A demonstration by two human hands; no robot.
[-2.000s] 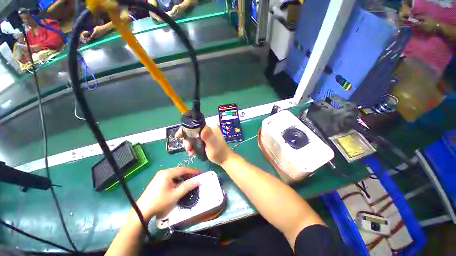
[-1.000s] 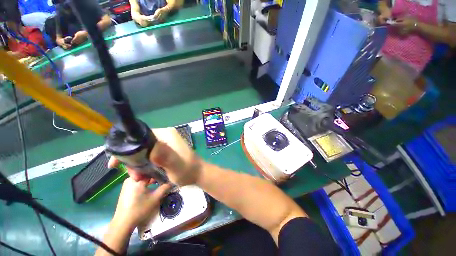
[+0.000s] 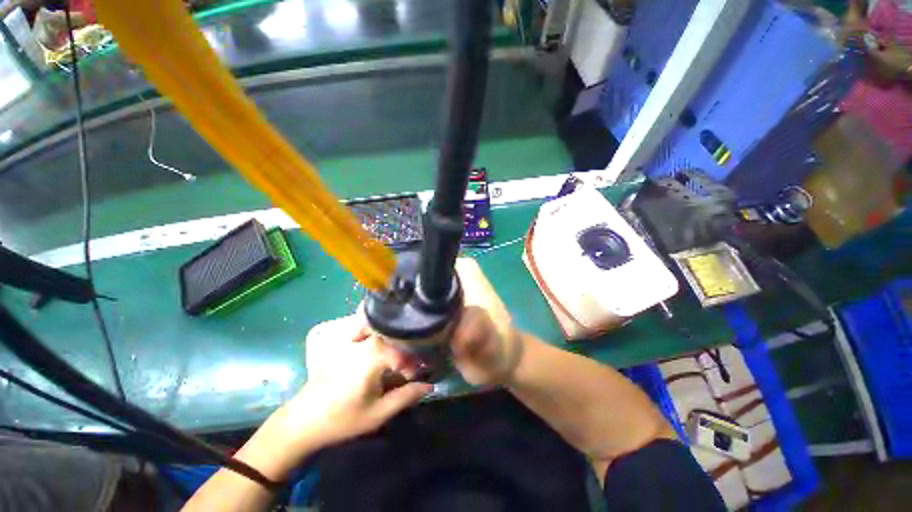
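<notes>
My right hand (image 3: 485, 325) is closed around the upright electric screwdriver (image 3: 415, 310), whose top faces the camera. A black cable and an orange strap rise from it. My left hand (image 3: 345, 395) is low beside the screwdriver, fingers bent towards its lower end. The screwdriver tip and whatever lies under the hands are hidden, so I cannot tell what my left hand touches. A white housing (image 3: 640, 265) with a dark round centre and brown edge stands to the right on the green bench.
A screw tray (image 3: 390, 218) and a partly hidden phone (image 3: 480, 225) lie behind the hands. A black tray (image 3: 225, 270) on a green base is at left. A small yellowish-panel part (image 3: 712, 275) is at right. A blue crate (image 3: 780, 440) holds housings. Black cables cross the left side.
The screwdriver and right hand have moved right in the picture. The housing seen under my hands before is now out of sight. The view has shifted, showing more of the screw tray.
</notes>
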